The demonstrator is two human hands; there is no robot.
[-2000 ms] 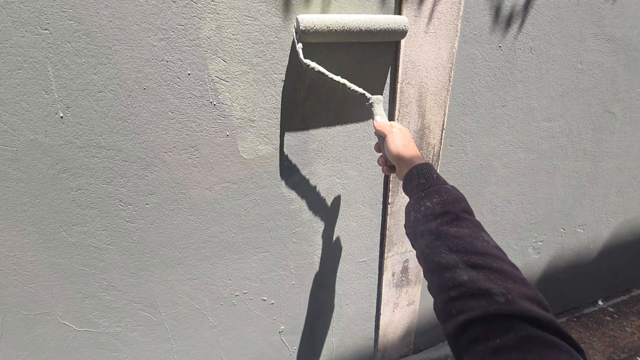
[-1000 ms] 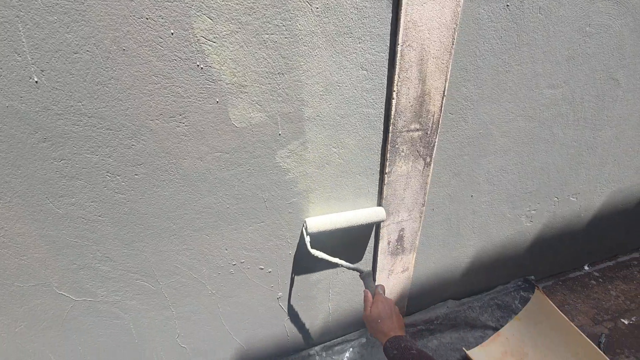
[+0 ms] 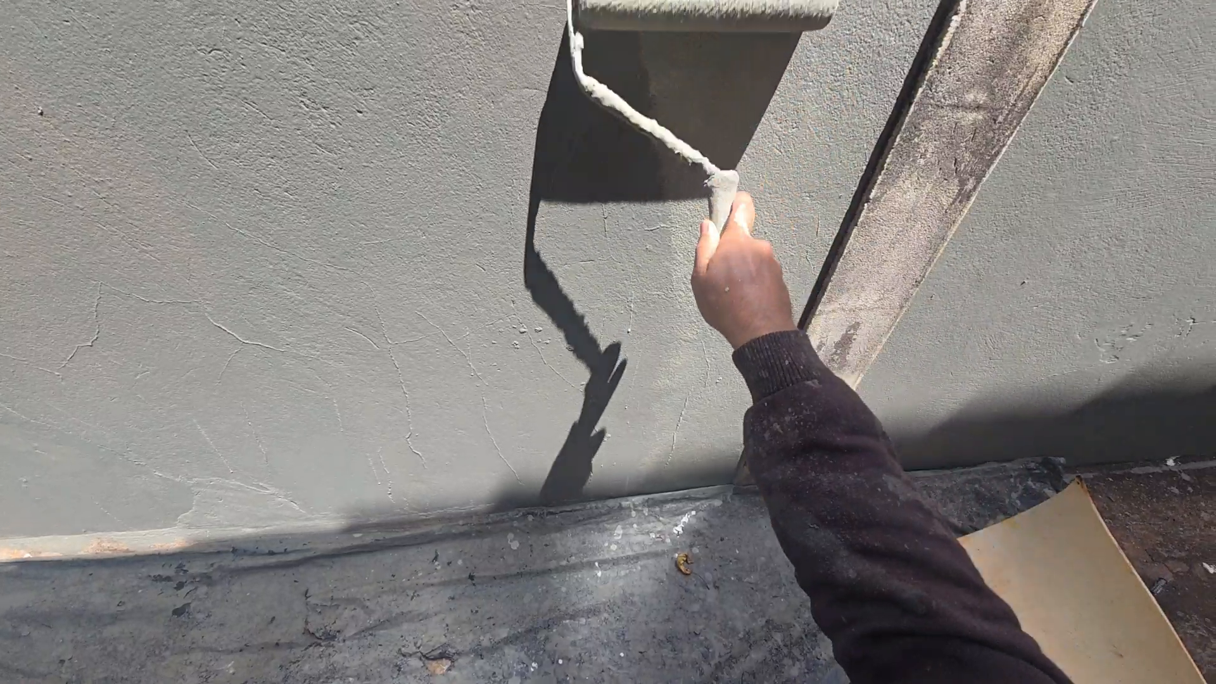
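One hand shows, at the end of a dark knitted sleeve coming from the lower right; I take it as my right hand. Its fingers are closed round the handle of a paint roller. The roller's wire frame is crusted with pale paint, and its sleeve lies level at the top edge of the view, partly cut off. A grey textured wall stands behind it, with the roller's dark shadow below; whether the sleeve touches the wall I cannot tell. My left hand is out of view.
A weathered, unpainted vertical strip with a dark gap along its left side runs down the wall. Paint-spotted plastic sheeting covers the ground at the wall's foot. A curved tan board or sheet lies at the lower right. Fine cracks mark the lower wall.
The roller went from high beside the strip to low near the wall's foot, and is now higher up the wall again. The hand has kept its hold. The view has shifted and tilted.
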